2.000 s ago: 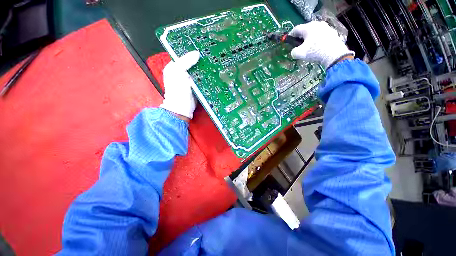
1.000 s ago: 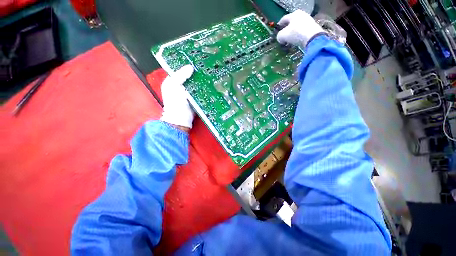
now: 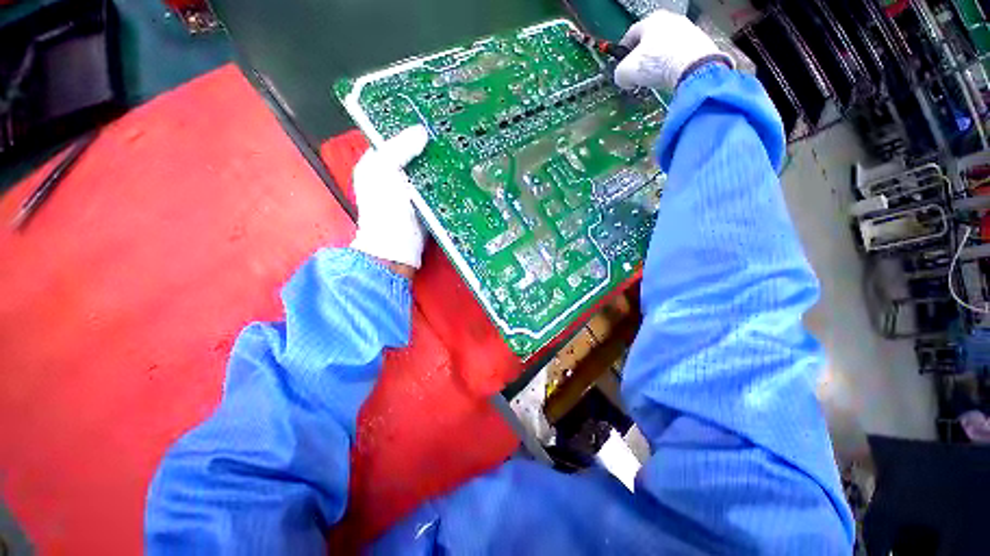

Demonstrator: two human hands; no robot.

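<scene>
A large green circuit board (image 3: 521, 174) with a pale edge border lies solder side up, its near corner over a red mat. My left hand (image 3: 386, 201), in a white glove, holds the board's left edge with the thumb on top. My right hand (image 3: 664, 52), in a white glove, holds dark hand cutters (image 3: 610, 47) with red near the jaws. The jaws point left over the board's far right corner; whether they touch it cannot be told. My right sleeve hides part of the board's right side.
A large red mat (image 3: 141, 282) covers the left, with a thin dark tool (image 3: 52, 179) on it. A black tray (image 3: 60, 76) stands at the far left. Below the board is an open drawer or box (image 3: 581, 375). Metal racks (image 3: 906, 206) stand on the right.
Over the two seconds my right hand has moved with the cutters to the board's far right corner. The cutters' tips show more clearly than a second ago. My left hand keeps its hold.
</scene>
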